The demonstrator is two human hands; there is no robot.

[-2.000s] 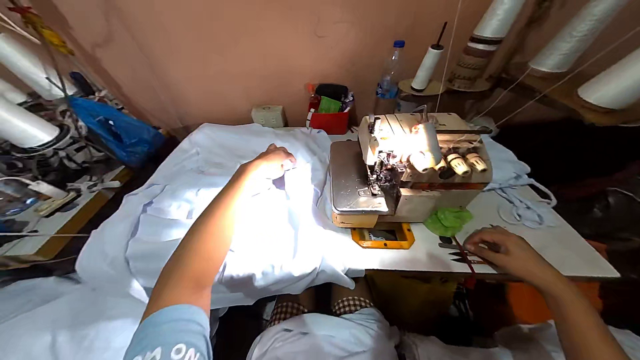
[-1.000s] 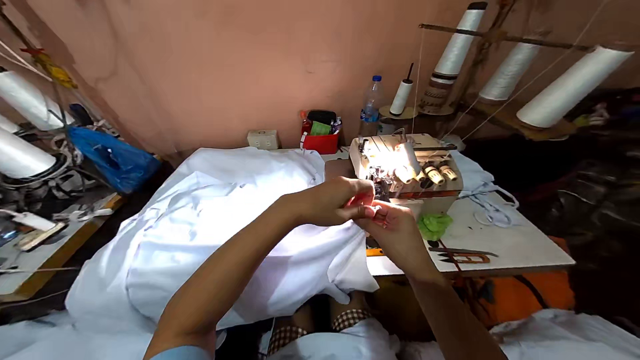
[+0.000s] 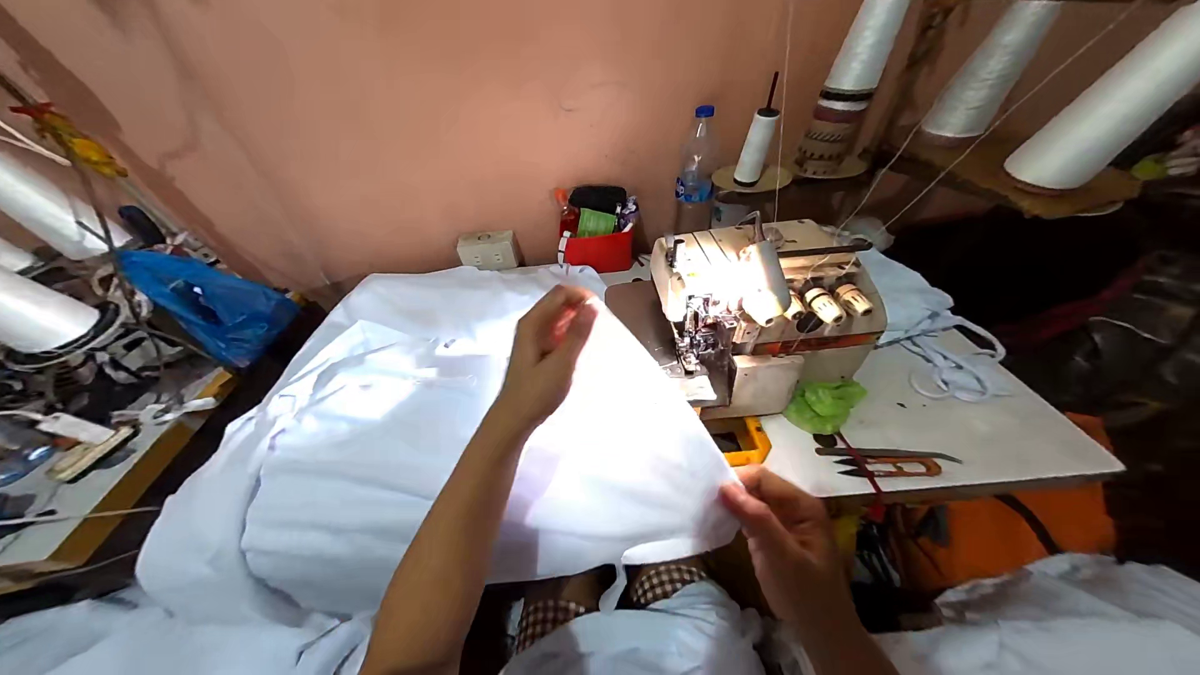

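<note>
A large white cloth spreads over the table's left part and hangs down at the front. My left hand pinches its edge just left of the overlock sewing machine. Nearer to me and lower right, my right hand holds the same edge between thumb and fingers. Between both hands the edge runs in a straight slanting line, in front of the machine's presser foot area. The machine's lamp lights the cloth strongly. Thread snips lie on the table, right of the machine and above my right hand.
A green cloth scrap lies by the machine. Behind stand a red container, a water bottle and thread cones. White straps lie at the right. A blue plastic bag hangs left. More white fabric is at the lower right.
One second ago my hands were together in front of the machine; now they are apart, with the cloth edge stretched between them. Two seconds ago my right hand was beside the snips.
</note>
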